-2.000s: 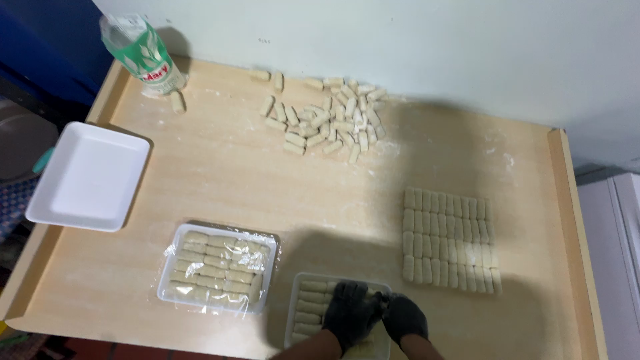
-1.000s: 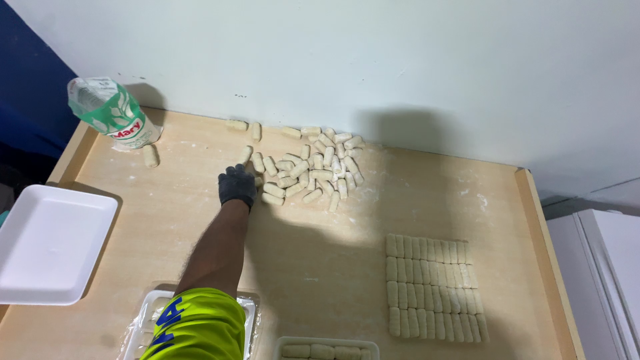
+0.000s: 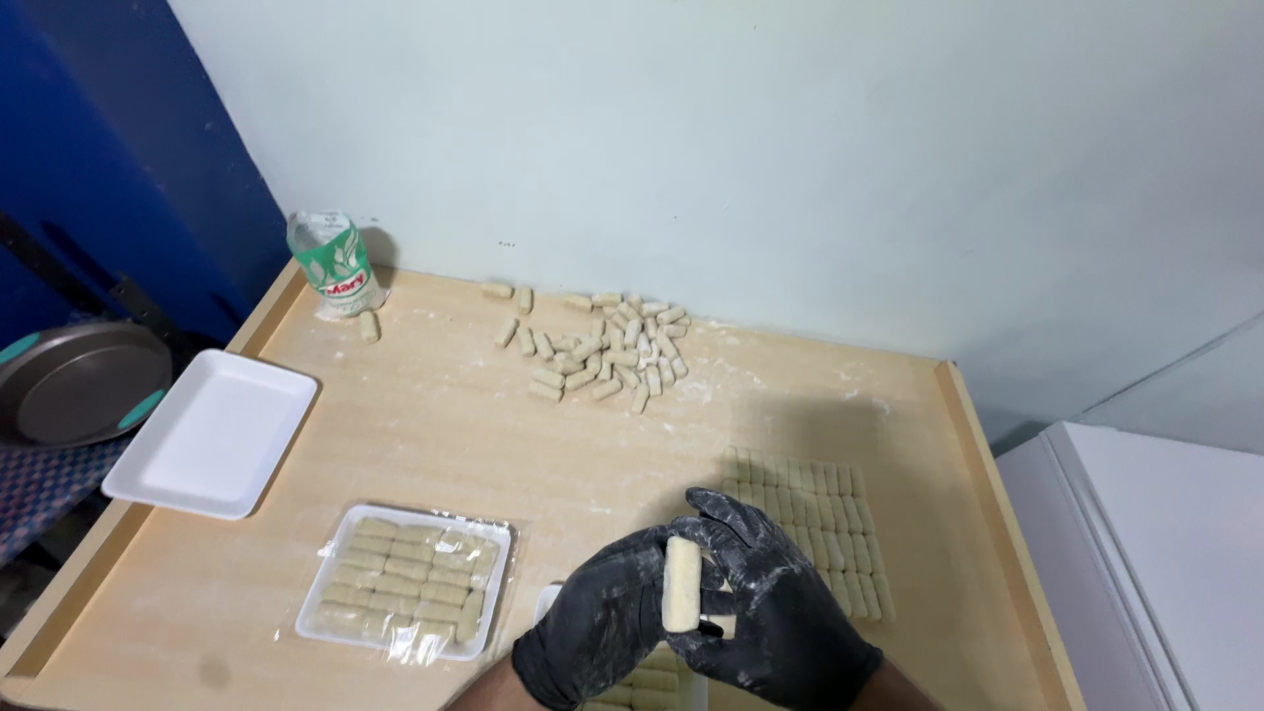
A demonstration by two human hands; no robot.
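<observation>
Both hands wear black gloves dusted with white powder. My left hand (image 3: 612,607) and my right hand (image 3: 775,602) are together at the lower middle, around a pale dough roll (image 3: 681,585) held upright between them. Another pale piece shows partly between the fingers of my right hand. Beneath the hands is a white foam tray (image 3: 694,691) with dough rolls, mostly hidden. To the left lies a film-wrapped tray of rolls (image 3: 405,583). Neat rows of rolls (image 3: 839,523) lie behind and right of my right hand. A loose pile of rolls (image 3: 622,346) is near the wall.
An empty white foam tray (image 3: 212,434) lies over the table's left edge. An opened green and clear Mary bag (image 3: 338,267) stands at the back left, a roll (image 3: 369,326) beside it. A dark round pan (image 3: 84,385) is beyond the left edge. Raised wooden rims border the table's sides.
A second ago the left arm reached to the loose pile; now both hands are together at the front with a dough roll. The view has shifted.
</observation>
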